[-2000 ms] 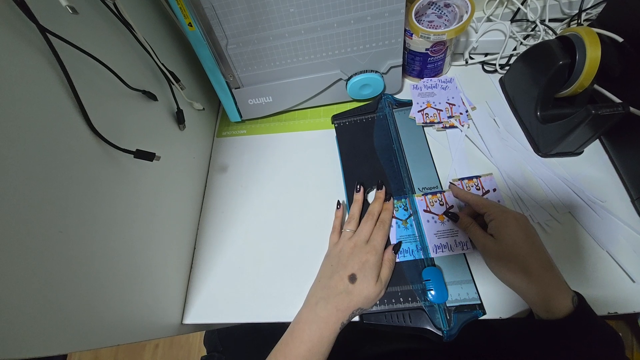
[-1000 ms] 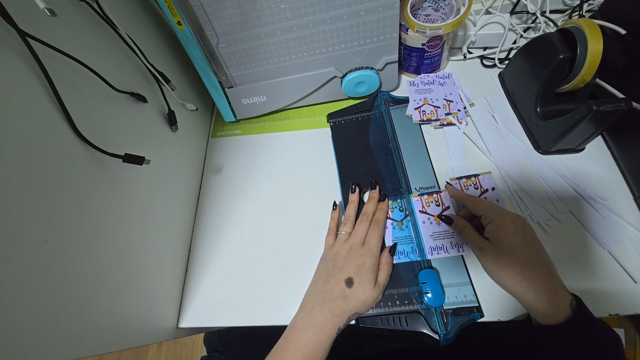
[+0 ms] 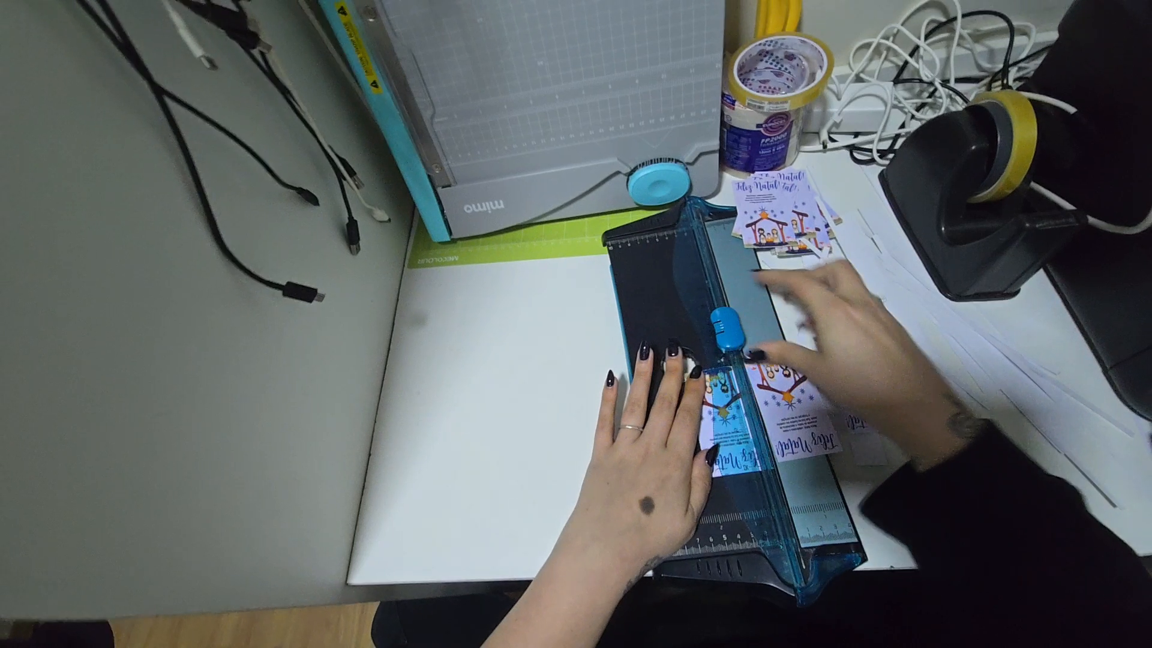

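My left hand [image 3: 646,468] lies flat on the dark bed of a paper trimmer [image 3: 652,297], its fingers at the left edge of a printed card sheet [image 3: 796,427]. The sheet lies across the trimmer, part of it under the clear blue rail [image 3: 765,477]. The blue sliding cutter [image 3: 727,329] sits on the rail above the sheet. My right hand [image 3: 837,346] hovers, slightly blurred, just right of the cutter, thumb and fingers apart, holding nothing. Behind the trimmer's far end lies a pile of cut printed cards [image 3: 776,211]. Another printed piece [image 3: 866,439] is partly hidden by my right wrist.
A larger grey guillotine trimmer [image 3: 558,117] stands at the back over a green ruler strip [image 3: 513,247]. Tape rolls [image 3: 778,81], tangled cables [image 3: 918,72] and a black tape dispenser [image 3: 985,216] are at back right. Paper strips [image 3: 981,342] lie right; black cables [image 3: 189,153] hang left.
My right hand has left the sheet and moved up along the rail. The blue cutter has slid from the near end to above the sheet. My left hand remains pressed in place.
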